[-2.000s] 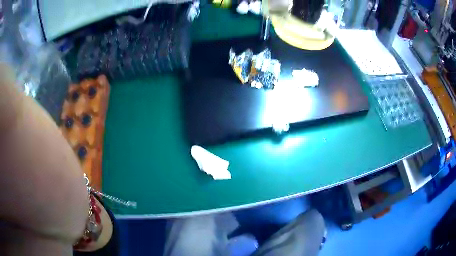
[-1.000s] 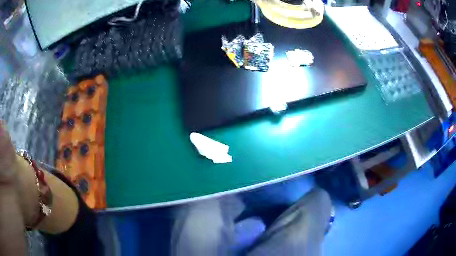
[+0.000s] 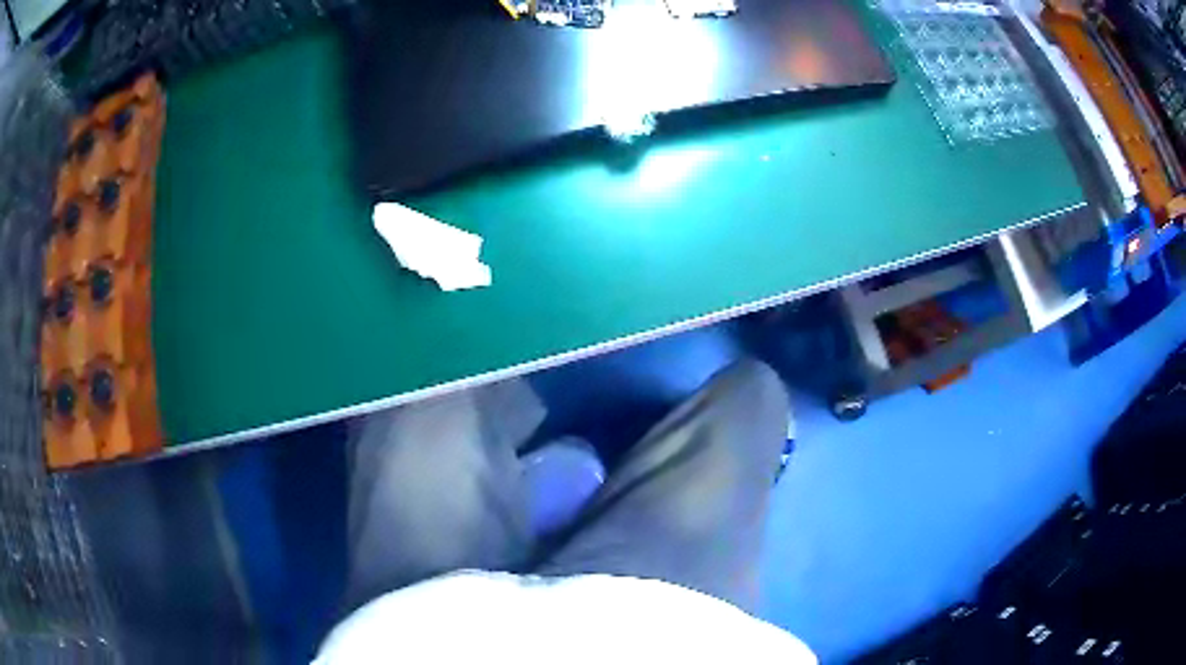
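Note:
Neither of my hands is in the picture. The black base plate lies at the top centre, with a bright light spot on it. A few small circuit boards are cut off by the top edge. The orange fixture lies at the left of the green mat, its round black recesses showing and no boards seen in them. A white crumpled scrap lies on the mat just in front of the base plate.
A clear blister tray lies at the mat's right edge. A dark tray is at the upper left. Blurred clear trays stand at the far left. A grey wheeled frame is under the bench. Black trays are at the lower right.
The view has tilted down and the bench things have shifted up and left. The arm with the red bracelet at the left has gone out of the picture. My lap now shows more.

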